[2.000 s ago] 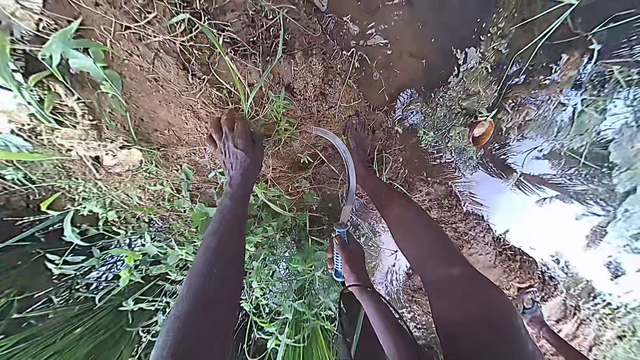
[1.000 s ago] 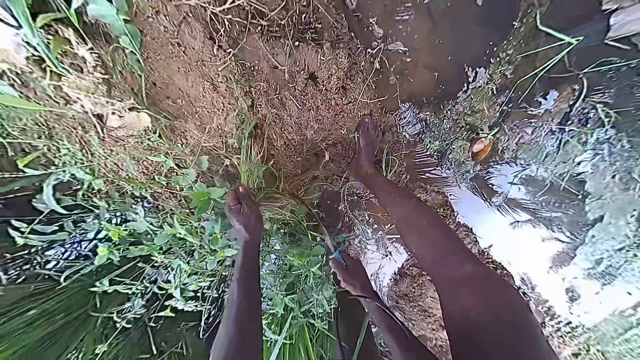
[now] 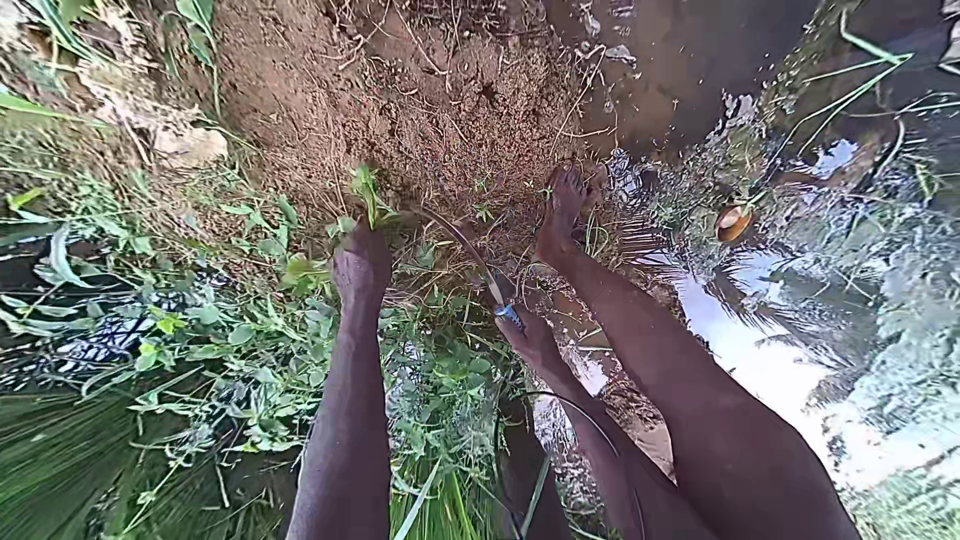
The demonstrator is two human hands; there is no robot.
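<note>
My left hand (image 3: 361, 262) is closed around a tuft of green weeds (image 3: 367, 191), whose leaves stick out above the fist. To its right, my right hand (image 3: 529, 334) grips the blue handle (image 3: 509, 313) of a sickle. The sickle's curved metal blade (image 3: 465, 244) reaches up and left over the soil, its tip close to the weeds by my left hand; the tip is blurred. My bare foot (image 3: 564, 206) rests on the muddy ground to the right of the blade.
Bare brown soil (image 3: 420, 97) with thin roots lies at the top. Muddy water (image 3: 660, 75) with bright reflections runs down the right side, with a brown, bowl-like object (image 3: 733, 223) in it. Leafy plants (image 3: 247, 337) and long grass (image 3: 67, 457) cover the lower left.
My left hand was on the soil farther up, then came down into the plants and now holds weeds a little higher. The upright grass tuft seen at first before my left hand no longer stands there.
</note>
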